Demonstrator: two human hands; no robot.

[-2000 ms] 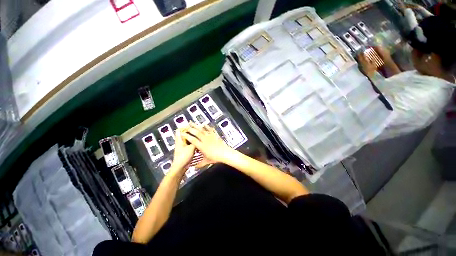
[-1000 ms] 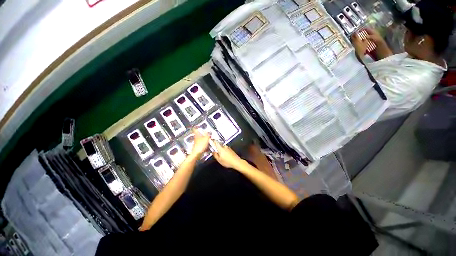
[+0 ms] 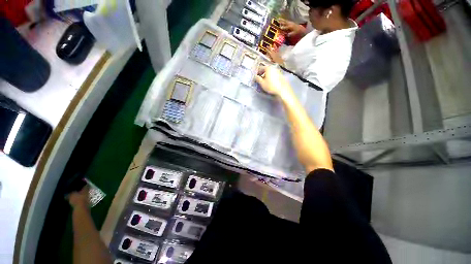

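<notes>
My right hand is at the far right end of the foam-lined parts tray. Its fingertips are on a gold-framed front cover, partly hidden by the fingers; whether they grip it is unclear. Other gold-framed front covers lie in the same row, and one front cover lies apart at the tray's left. My left hand, small and dark at lower left, holds one end of a phone unit over the green belt. The clear blister tray holds several white phones in two rows.
A white shelf at left carries a black smartphone and a dark rounded object. A coworker in white sits beyond the parts tray, hands on gold-framed pieces near another phone tray. Metal rails stand at right.
The view has turned right. My hands have parted from over the blister tray: the right has reached to the parts tray's far covers, the left to a phone unit on the belt.
</notes>
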